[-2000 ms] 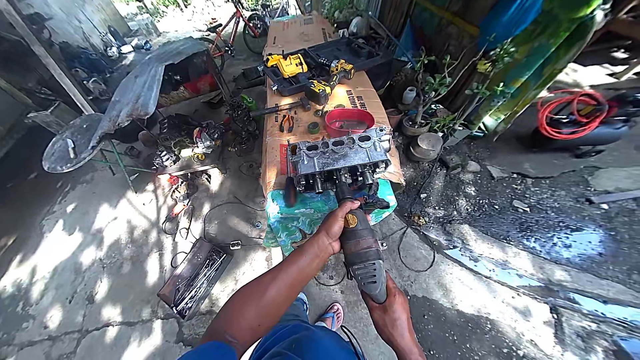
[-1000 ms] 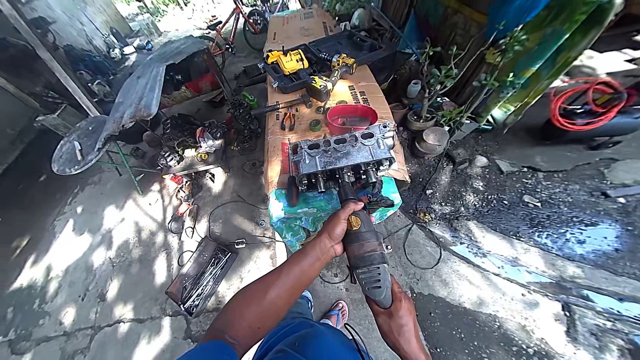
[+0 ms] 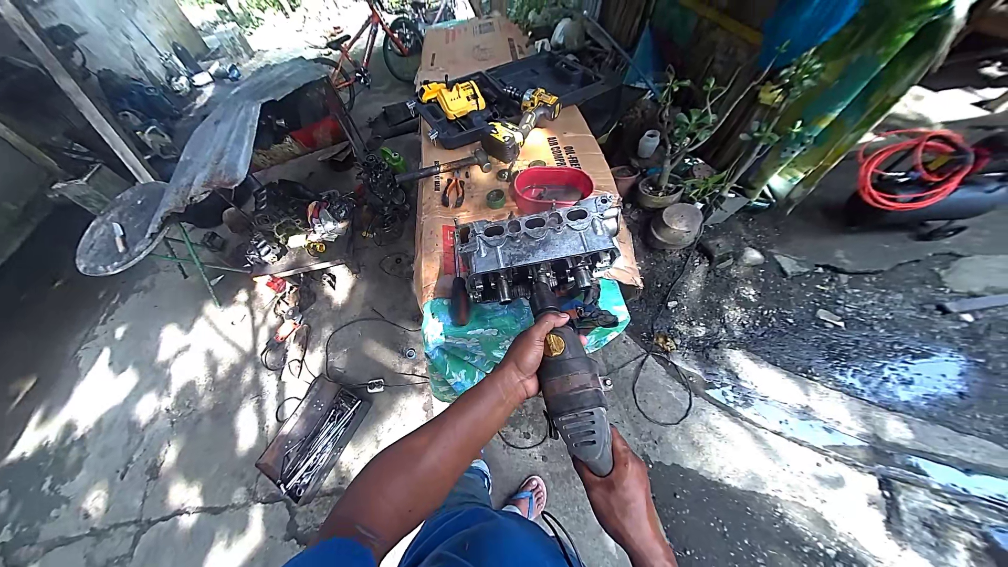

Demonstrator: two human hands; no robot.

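Observation:
My left hand [image 3: 537, 354] grips the front of a corded power drill [image 3: 573, 394], close behind its chuck. Around the rear handle of the same drill my right hand [image 3: 622, 482] is closed. The drill's nose points away from me into the near side of an aluminium cylinder head [image 3: 539, 246], where the tip is hidden. The cylinder head rests on a cardboard-covered bench, its row of oval ports facing up. A screwdriver [image 3: 460, 295] with a dark handle lies at its left end. Green patterned cloth [image 3: 472, 346] hangs over the bench's near edge.
Beyond the cylinder head are a red plastic tub [image 3: 553, 186], pliers [image 3: 453, 192], a hammer [image 3: 453, 167] and a yellow cordless drill [image 3: 520, 130]. A metal tray of wrenches [image 3: 315, 441] lies on the floor at left. A cable [image 3: 664, 421] loops at right, near potted plants.

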